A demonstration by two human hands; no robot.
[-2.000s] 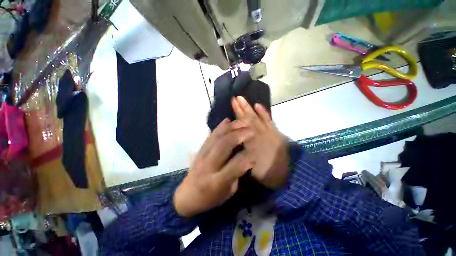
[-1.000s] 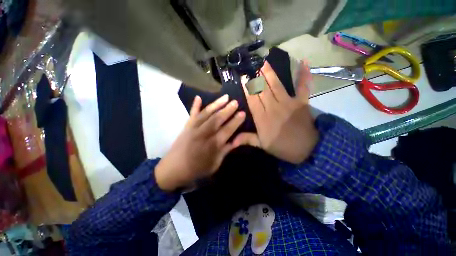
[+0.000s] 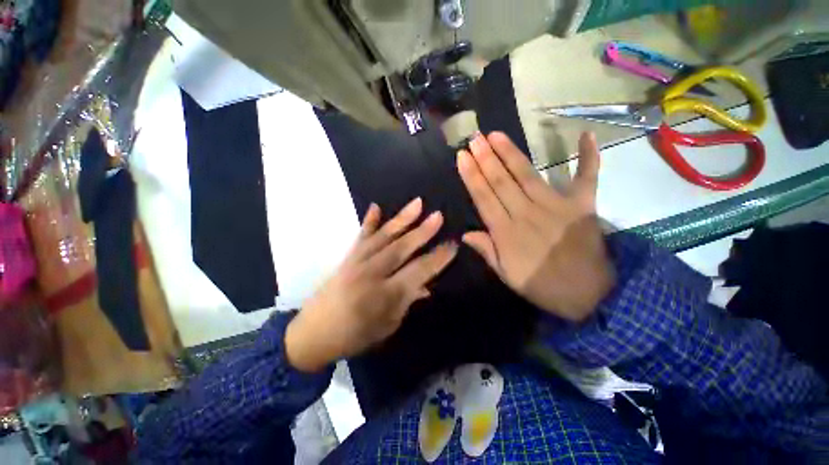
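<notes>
A wide black fabric piece lies under the sewing machine's presser foot and runs back over the table edge to my lap. My left hand rests palm down on its left part, with fingers spread. My right hand lies flat on its right part, fingers pointing at the foot and thumb out to the side. Both hands press on the cloth without gripping it. A black part also shows right of the foot. The stitching itself is too small to tell.
Scissors with yellow and red handles lie to the right, below pink and blue snips. A dark box is at far right. A black panel and a white piece lie left. Narrow black pieces lie on the brown board.
The bunched black fabric has been spread flat and wide under the foot. My hands, earlier together over it, have moved apart, and my right hand has shifted right and back from the foot.
</notes>
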